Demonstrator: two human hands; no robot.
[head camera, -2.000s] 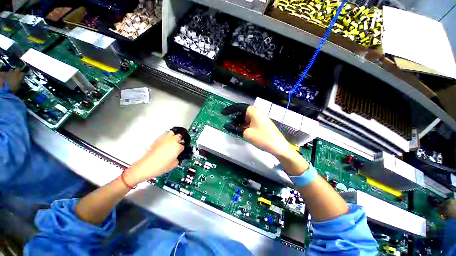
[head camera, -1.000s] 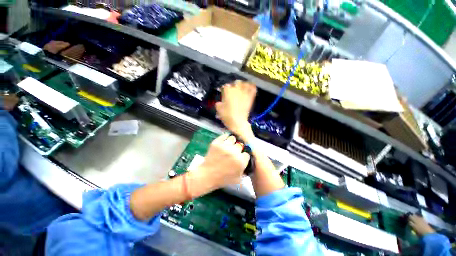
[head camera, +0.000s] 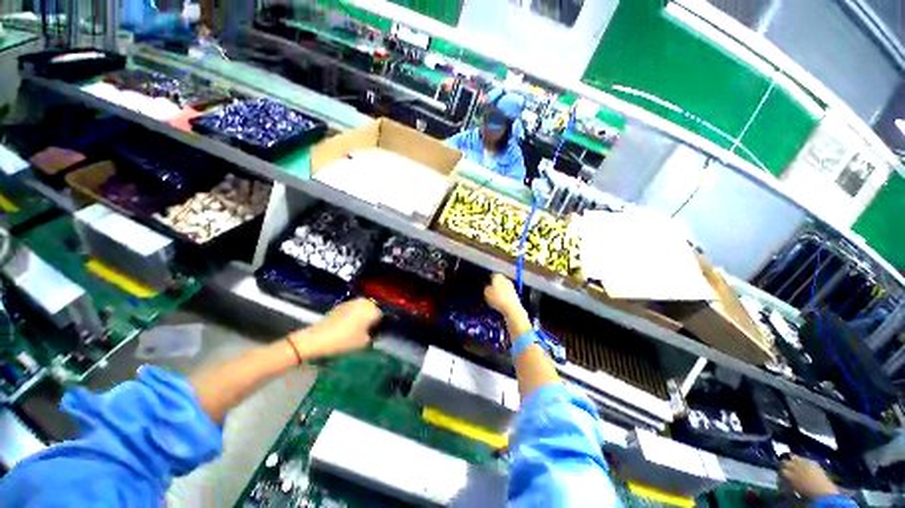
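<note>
My left hand (head camera: 340, 329), with a thin red string at the wrist, is at the front edge of the bin of red components (head camera: 405, 297). Its fingertips are not clear. My right hand (head camera: 503, 295), with a light blue strap, is under the shelf edge, above the bin of blue components (head camera: 474, 325). Its fingers are partly hidden and I cannot tell what they hold. Below my hands lies a green circuit board (head camera: 349, 385) with a long pale heatsink (head camera: 389, 462) and a finned heatsink (head camera: 464, 385) with a yellow strip.
The shelf holds a cardboard box of yellow-and-black components (head camera: 508, 230), another cardboard box (head camera: 382, 174) and a blue-violet parts bin (head camera: 260, 124). Grey components (head camera: 327, 243) sit beneath it. Another person's hand (head camera: 809, 478) is at lower right. A person in blue (head camera: 493, 144) is beyond the shelf.
The view has tilted up, showing more of the shelf and room. My hands were over the board, then close together; now they are apart at the bins.
</note>
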